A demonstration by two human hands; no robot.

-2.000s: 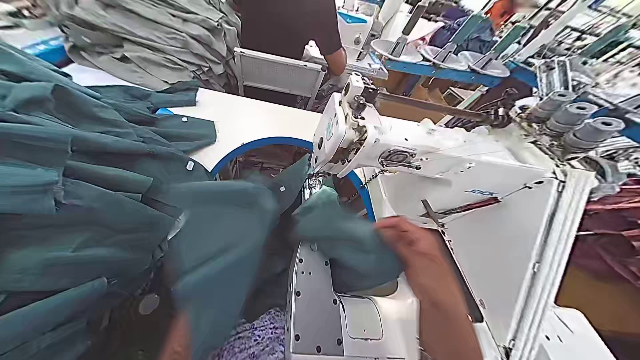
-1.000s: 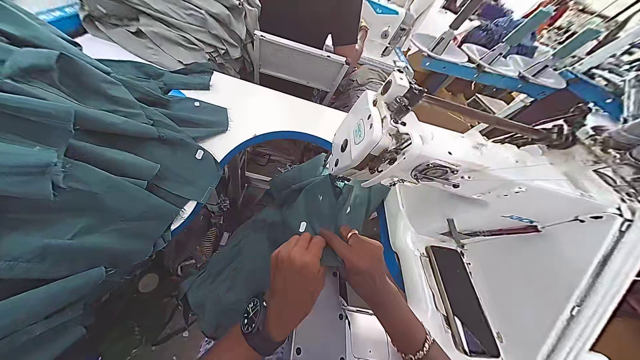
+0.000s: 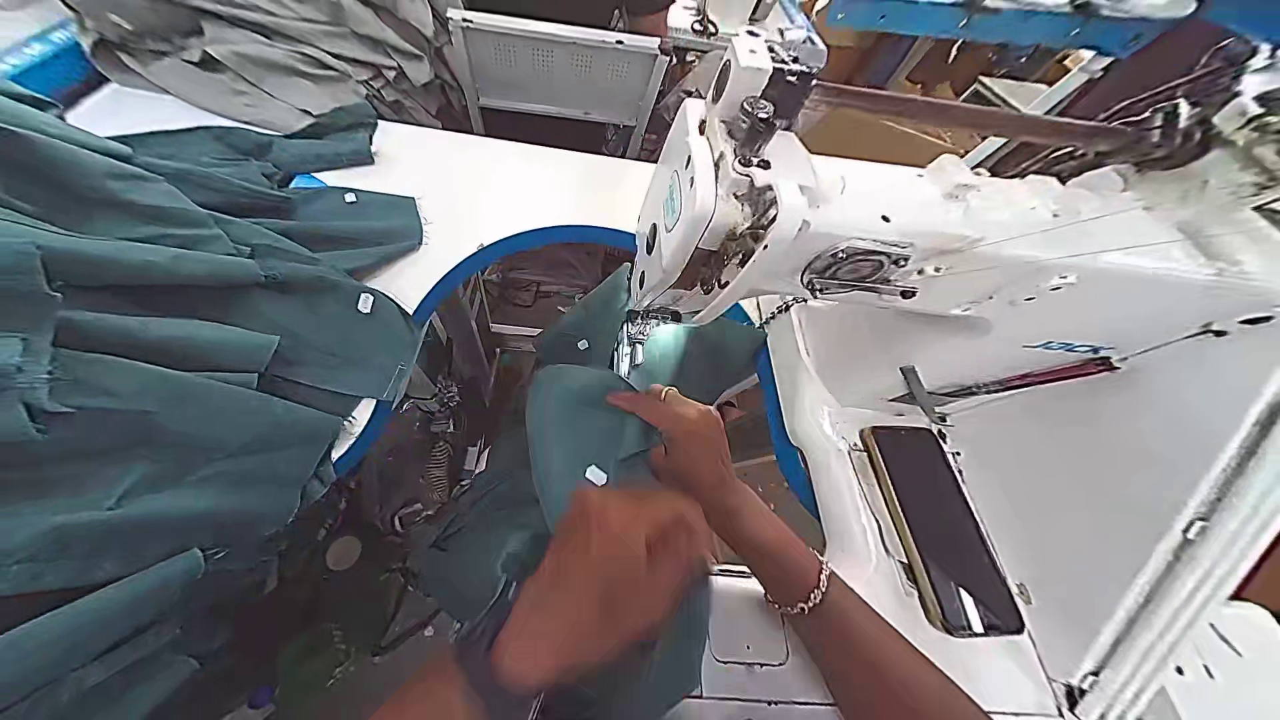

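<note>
Dark green fabric pieces (image 3: 575, 410) lie under the needle and presser foot (image 3: 635, 340) of a white industrial sewing machine (image 3: 690, 210), whose lamp lights the cloth. My right hand (image 3: 690, 440), with a ring and a chain bracelet, grips the cloth's edge just in front of the presser foot. Nearer to me, my left hand (image 3: 600, 580) is blurred over the lower part of the same cloth; whether its fingers hold any of it cannot be told. A small white sticker (image 3: 596, 474) shows on the cloth between the hands.
More green cut pieces (image 3: 180, 350) with white stickers are heaped at the left on the white table (image 3: 520, 180). A blue-edged cutout (image 3: 540, 235) surrounds the machine's arm. At the right, a phone (image 3: 945, 530) rests on the machine bed. Grey fabric and a metal chair back (image 3: 560, 70) stand behind.
Two seconds ago my hands were apart with blurred cloth between them; one second ago both pinched it together before the machine. Now my left hand is lower, away from my right hand's fingertips.
</note>
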